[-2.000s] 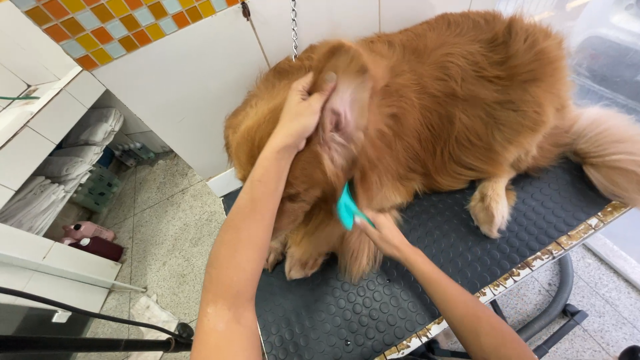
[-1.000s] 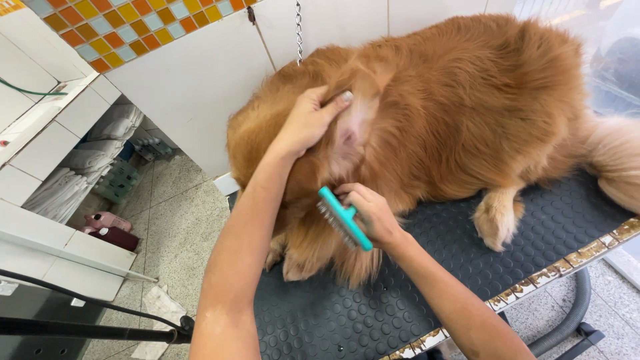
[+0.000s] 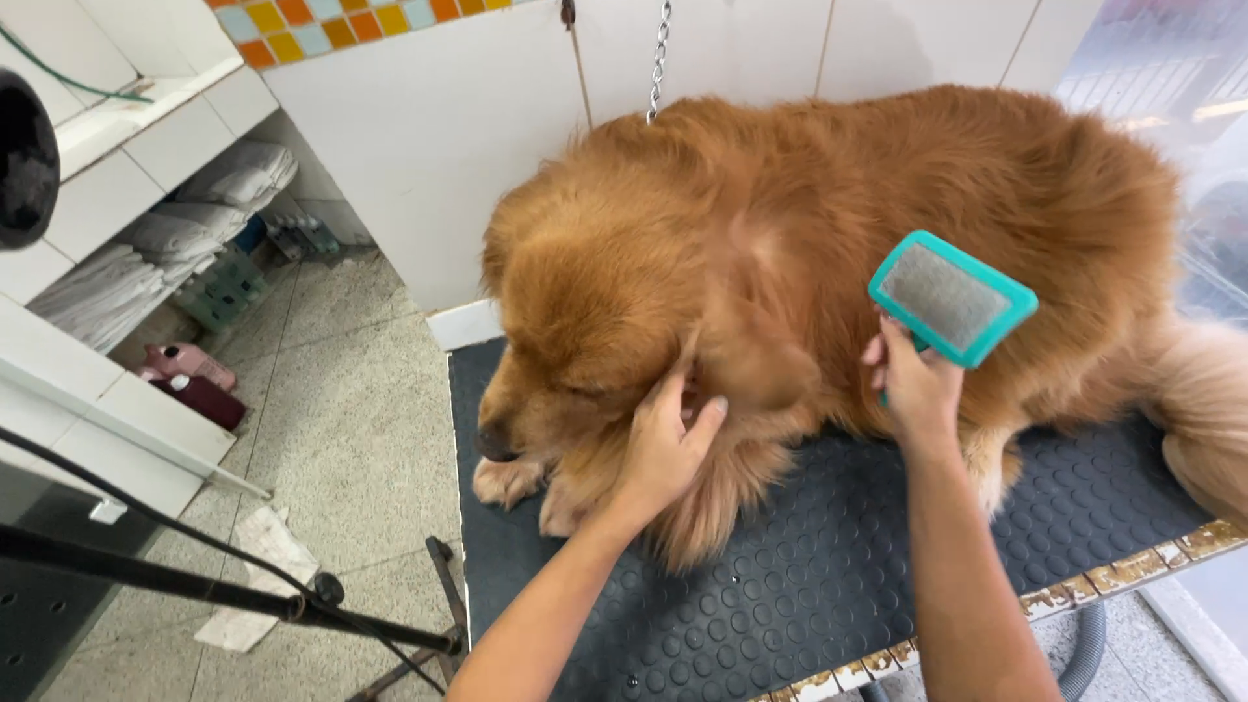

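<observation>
A golden-red long-haired dog [image 3: 624, 283] lies on a black rubber-topped grooming table [image 3: 712, 595], its head toward the left. My left hand [image 3: 673, 429] touches the fur below the dog's ear [image 3: 765, 356], fingers apart and thumb up; the ear hangs down beside my fingertips. My right hand [image 3: 912, 380] grips a teal slicker brush [image 3: 951, 297] by its handle, in front of the dog's side, with the bristle face toward me. Most of the handle is hidden by my fingers.
A metal chain [image 3: 659, 63] hangs behind the dog's neck against the white tiled wall [image 3: 429, 146]. At the left, folded cloths [image 3: 166, 234] and bottles sit on shelving, with jugs [image 3: 200, 385] on the floor. A black pole [image 3: 224, 590] and cable cross the lower left.
My left hand has let go of the raised ear and moved down; the ear hangs again. My right hand has moved the brush rightward, away from the ear area, and its bristle face now shows.
</observation>
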